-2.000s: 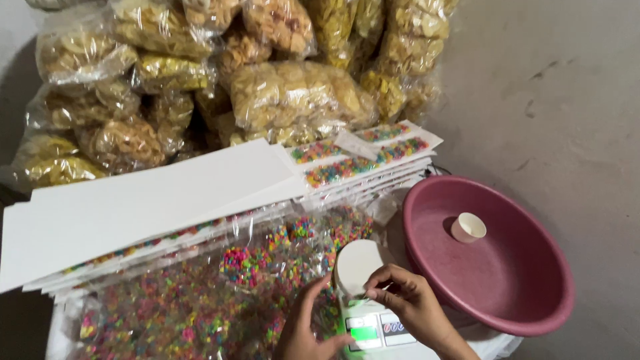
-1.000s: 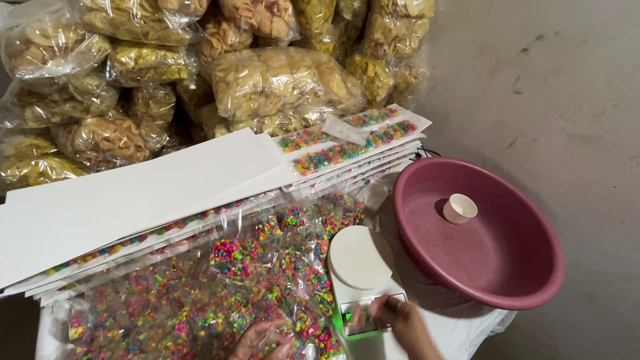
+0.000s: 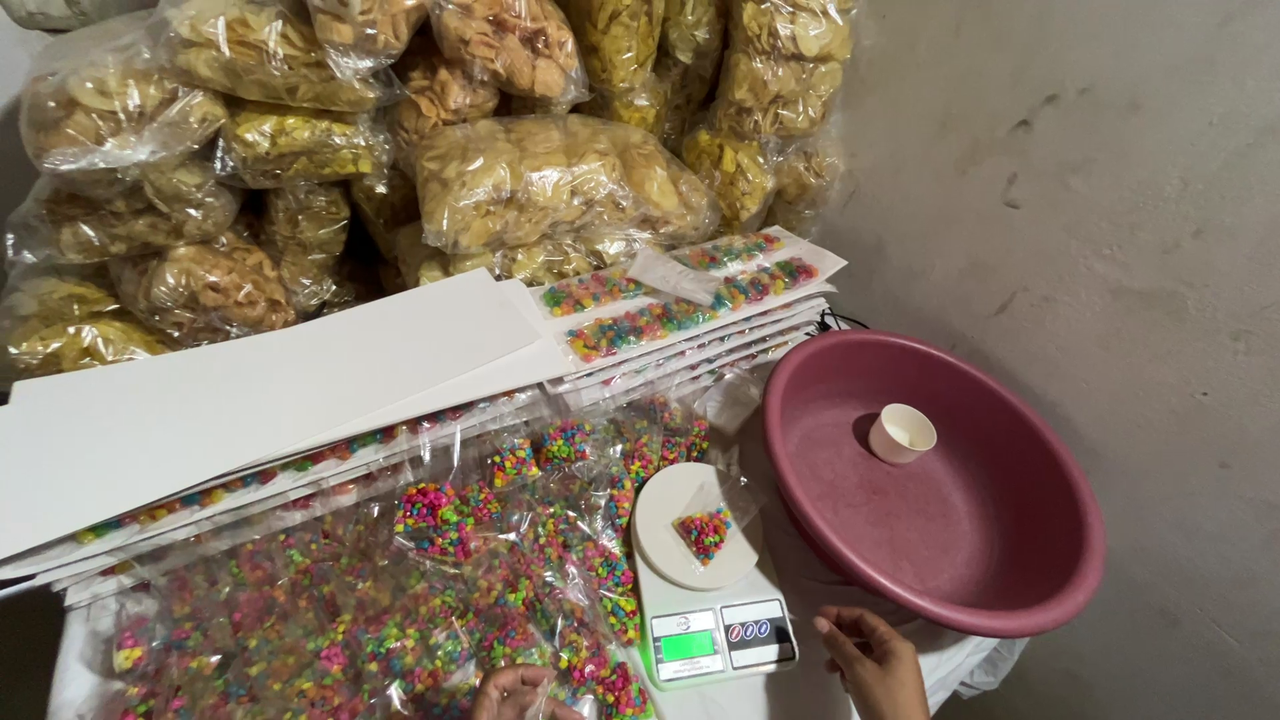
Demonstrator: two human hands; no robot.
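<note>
A white digital kitchen scale (image 3: 718, 640) with a lit green display stands on the table. On its round plate (image 3: 655, 520) lies a small clear bag of multicoloured candy pieces (image 3: 704, 534). My right hand (image 3: 872, 655) is just right of the scale, fingers slightly apart, holding nothing visible. At the bottom edge my left hand (image 3: 522, 692) is partly cut off, over many small clear bags of colourful candy (image 3: 400, 600); clear plastic shows at its fingers, and whether it grips a bag is unclear.
A pinkish-red plastic basin (image 3: 930, 540) holding a small white cup (image 3: 902, 434) stands at the right, near the wall. White cardboard sheets (image 3: 280, 380) and stacked cards with candy packets (image 3: 690, 300) lie behind the bags. Large clear bags of chips (image 3: 560, 180) are piled at the back.
A small candy bag now lies on the scale plate, which was bare one second ago. My right hand has moved off the scale to its right.
</note>
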